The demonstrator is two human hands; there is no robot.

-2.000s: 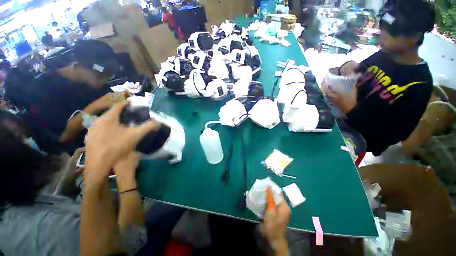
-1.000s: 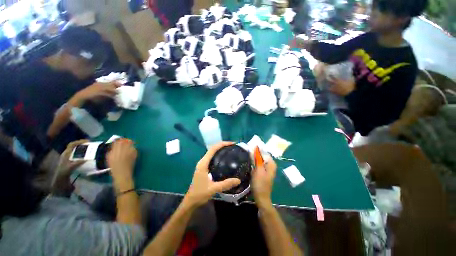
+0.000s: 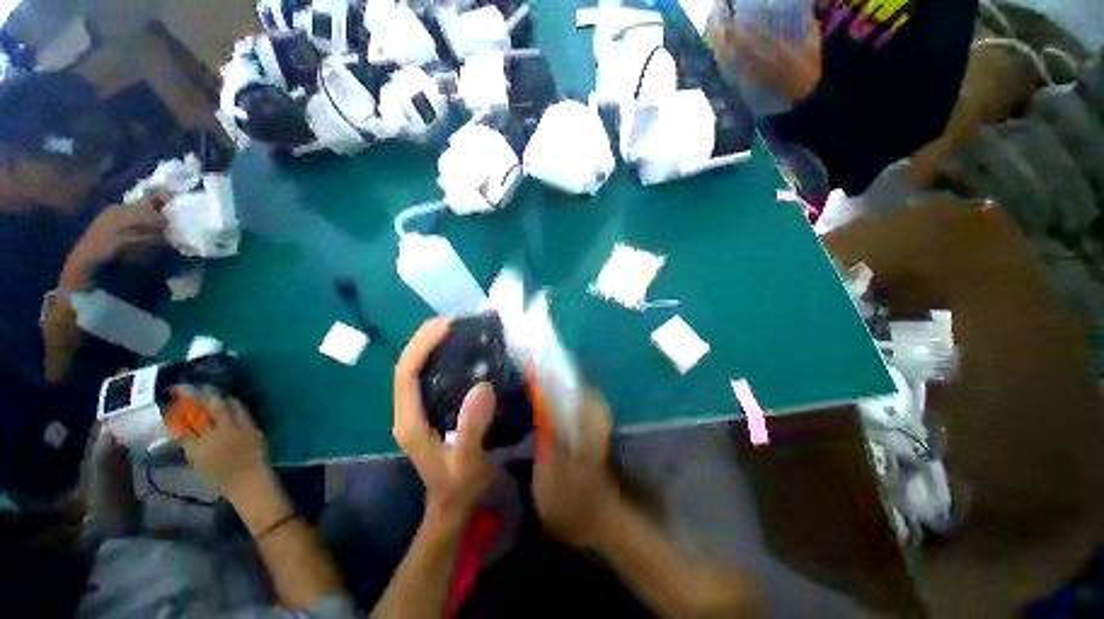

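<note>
My left hand [image 3: 442, 417] is shut on a security camera [image 3: 475, 372], its round glossy black part turned up, at the table's front edge. My right hand [image 3: 569, 453], blurred, with orange on a fingertip, holds a crumpled white wiping cloth [image 3: 547, 351] against the right side of the unit. The cloth is blurred, and part of it stands up above the hand. The unit's white housing is mostly hidden by my hands and the cloth.
Behind are a wash bottle [image 3: 438, 273], a small swab bag [image 3: 628, 275], white pads [image 3: 679, 343] and piled units [image 3: 351, 91] on the green table [image 3: 775, 302]. People work at left and far right; a cardboard box [image 3: 969, 363] stands right.
The view has shifted, so the table's things sit higher and further left. The unit is still in my left hand, its black part turned. The cloth now stands up beside it, moving with my right hand.
</note>
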